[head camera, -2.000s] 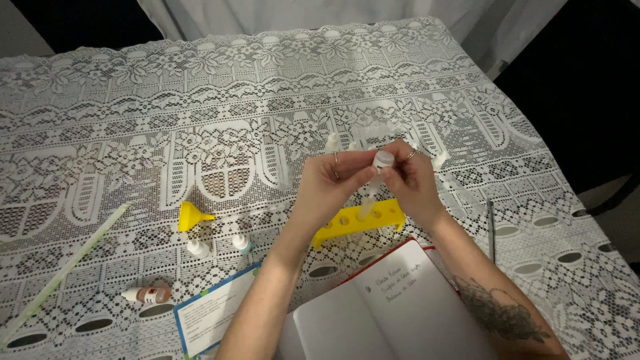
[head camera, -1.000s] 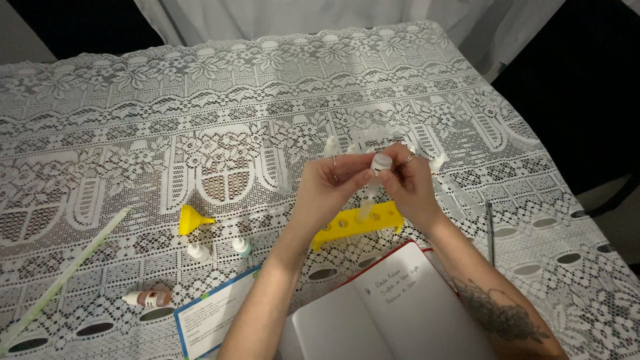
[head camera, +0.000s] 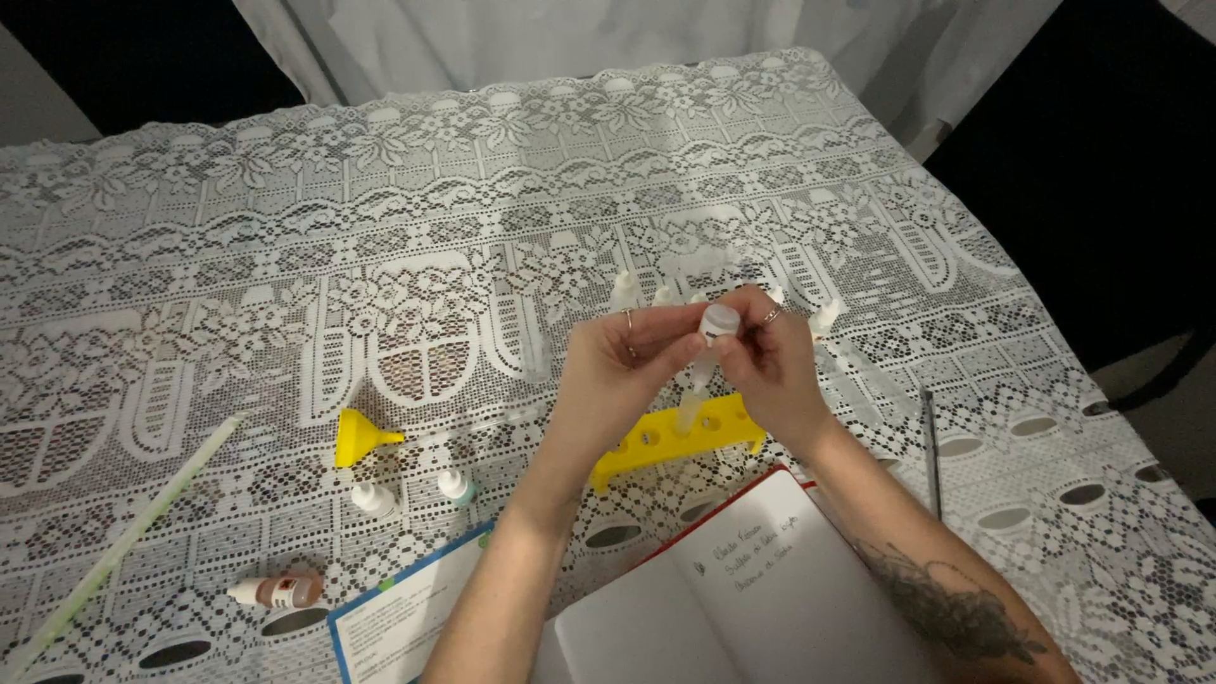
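Note:
Both hands meet around a small dropper bottle (head camera: 720, 323), which is upside down, its pale base up and its nozzle down. My left hand (head camera: 632, 366) and my right hand (head camera: 774, 370) pinch it between thumbs and fingers. Directly below its nozzle a clear plastic test tube (head camera: 689, 411) stands, slightly tilted, in a yellow test tube rack (head camera: 665, 446). How much liquid the tube holds I cannot tell. An open notebook (head camera: 693, 608) with handwriting lies under my forearms, nearer than the rack.
A yellow funnel (head camera: 359, 438), a white dropper bottle (head camera: 373, 499), a teal-tinted one (head camera: 456, 486) and a brownish one lying down (head camera: 280, 591) are at left, by a blue-edged printed card (head camera: 408, 608) and a pale green strip (head camera: 133, 541). Several bottles (head camera: 624, 288) stand behind my hands; a dark pencil-like stick (head camera: 931, 456) lies right.

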